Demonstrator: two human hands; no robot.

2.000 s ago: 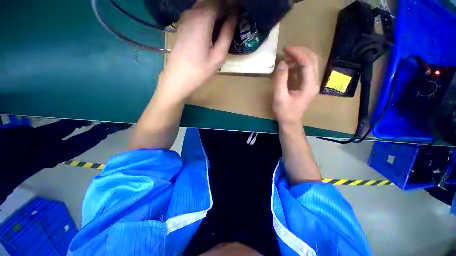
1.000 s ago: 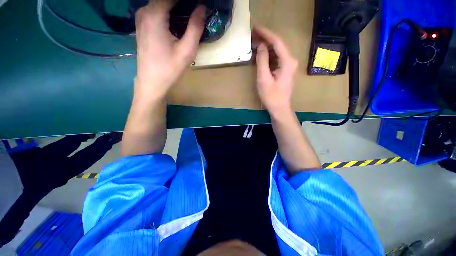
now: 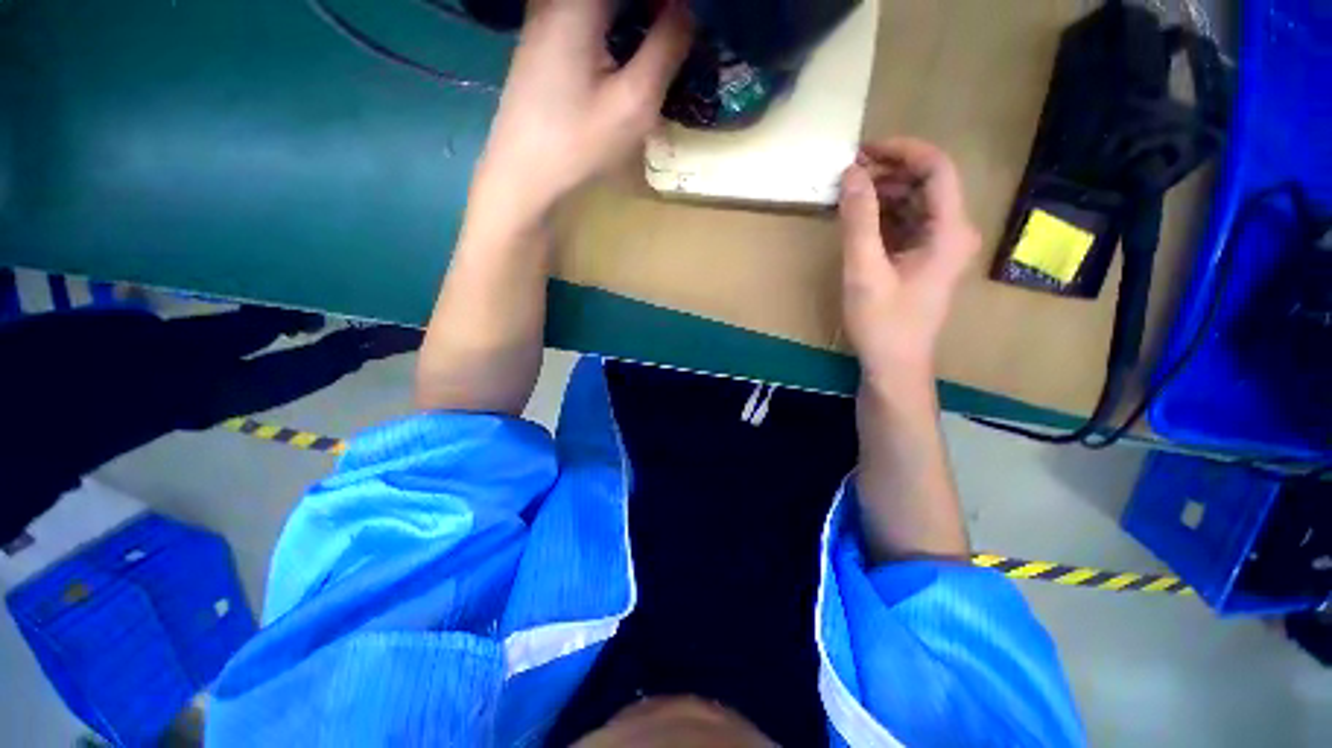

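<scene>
The black earcup (image 3: pixel 704 91) of the headset lies open on the cream-white support block (image 3: pixel 760 173) at the top centre. A small dark green circuit board (image 3: pixel 742 97) shows inside it. My left hand (image 3: pixel 582 105) holds the earcup's left side, with thumb and fingers around it; the fingertips are partly hidden at the top edge. My right hand (image 3: pixel 909 241) is at the block's right corner, thumb and fingers curled with a gap between them. I see nothing held in it. The upper part of the headset is cut off by the picture's top edge.
The black iron stand (image 3: pixel 1118 139) with a yellow square stands on the tan work mat (image 3: pixel 701 271), right of my right hand. The blue tray (image 3: pixel 1242 351) is at the far right, with black cords beside it. A grey-black cable curves over the green bench (image 3: pixel 234 161) at the left.
The camera view has shifted, moving the whole bench scene in the picture. My left hand stays at the earcup. My right hand stays near the block's right corner, with its fingers slightly repositioned.
</scene>
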